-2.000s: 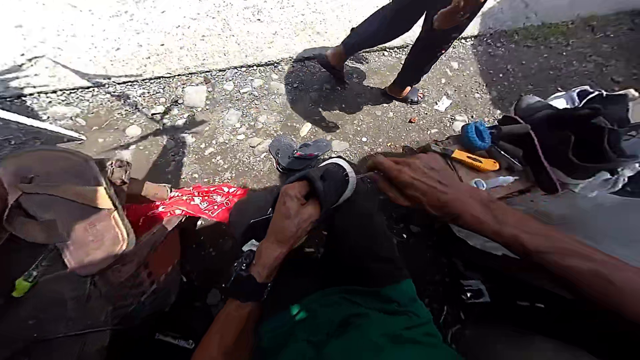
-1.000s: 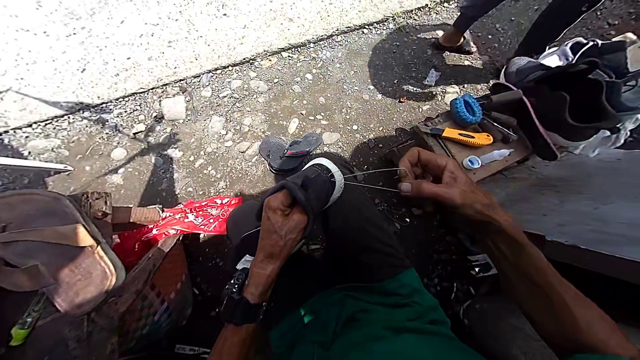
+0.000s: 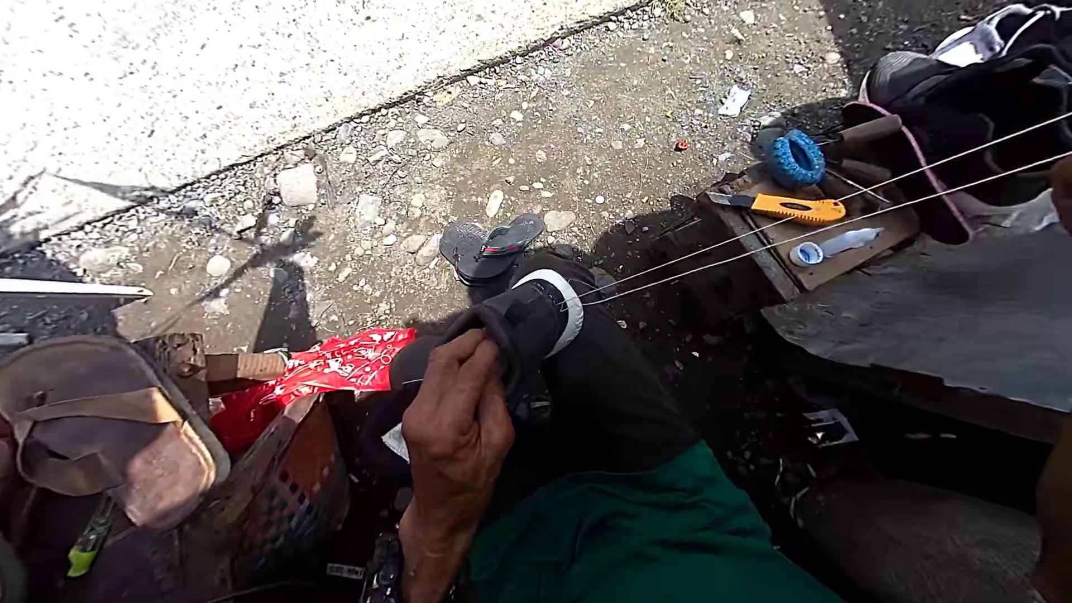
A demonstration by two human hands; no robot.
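Note:
A dark shoe with a white sole edge (image 3: 571,311) lies across my lap, its toe end pointing up and to the right. My left hand (image 3: 461,419) grips the shoe's dark upper at the opening. Two strands of white thread (image 3: 712,256) run taut from the sole edge to the right edge of the view. Only a sliver of my right hand (image 3: 1062,188) shows there, at the end of the strands; its fingers and grip are out of sight.
A wooden board (image 3: 775,260) at right holds a yellow utility knife (image 3: 800,208), a blue ring (image 3: 796,159) and a small tube (image 3: 850,242). Shoes (image 3: 988,109) lie beyond it. Flip-flops (image 3: 490,248) rest on gravel ahead. A red patterned cloth (image 3: 352,360) and a bag (image 3: 109,419) are at left.
My right hand has moved away to the right, and the strands between it and the shoe now span much farther. My left hand keeps hold of the shoe. The walking person has left the view.

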